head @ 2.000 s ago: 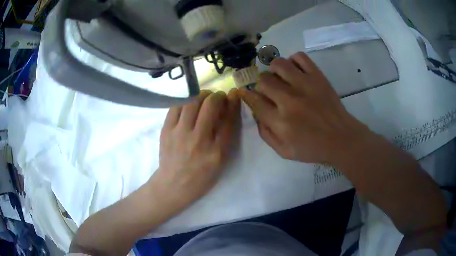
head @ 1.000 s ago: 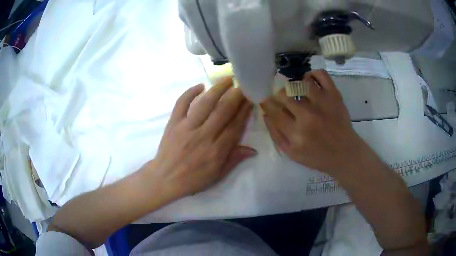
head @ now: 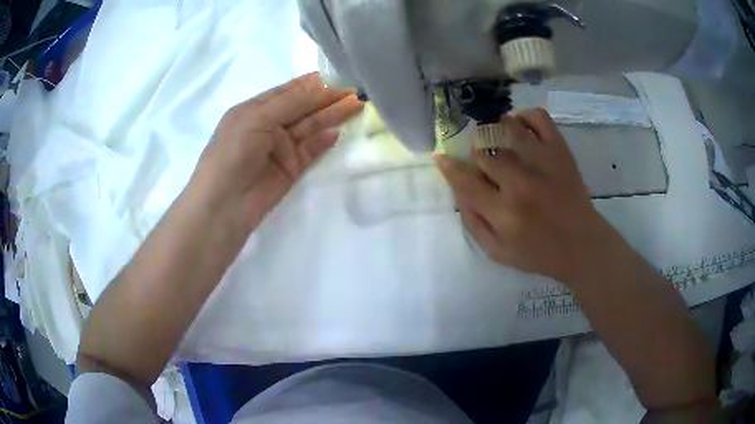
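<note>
A large white garment panel (head: 314, 281) lies over the table and under the sewing machine head (head: 397, 50). A narrow piece with a rounded end (head: 397, 192) shows faintly on the panel, in front of the yellow-lit needle area. My left hand (head: 269, 145) rests on its edge at the cloth, left of the head, fingers extended and thumb apart, holding nothing visible. My right hand (head: 526, 195) is right of the needle area, fingertips bent down on the cloth edge; whether it pinches the cloth or holds a tool is hidden.
The machine bed (head: 625, 157) is at right, with a white strip (head: 600, 108) on it and a loose white band (head: 677, 132) beside. A dark metal piece (head: 733, 195) lies at far right. A printed ruler (head: 550, 305) runs along the front edge. Something blue (head: 203, 393) shows below.
My left hand has moved left and up, away from my right hand, and turned onto its edge. The rounded piece on the panel now shows. The view has shifted, so the machine head appears further right than at first.
</note>
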